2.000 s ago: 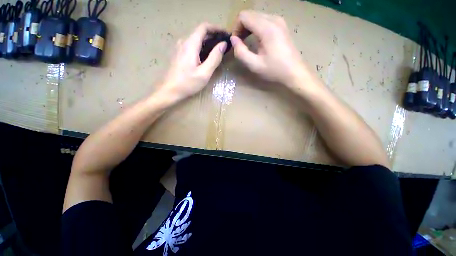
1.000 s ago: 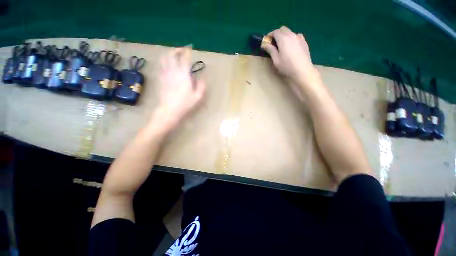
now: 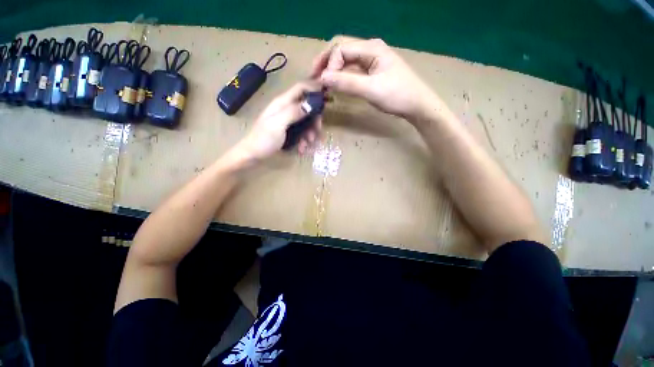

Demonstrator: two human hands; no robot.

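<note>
My left hand (image 3: pixel 285 122) is shut on a black power bank (image 3: pixel 300 123) with a small whitish label, held above the cardboard-covered bench (image 3: pixel 401 193). My right hand (image 3: pixel 358 72) is at the upper end of this unit, thumb and forefinger pinched together. What the right fingers hold is too small and blurred to tell. Another power bank (image 3: pixel 242 87) lies tilted on the bench to the left of my hands, its cable bent into a closed loop (image 3: pixel 275 63).
A row of looped units (image 3: pixel 115 92) stands at the left. A cluster of straight-cable units (image 3: pixel 604 150) is at the right. The green conveyor belt (image 3: pixel 459 32) runs beyond the bench. Small tan pieces (image 3: pixel 116 241) show on the dark surface below the bench edge.
A looped unit now lies apart on the bench where my left hand was. My right hand has come back from the belt with a unit, which is now in my left hand.
</note>
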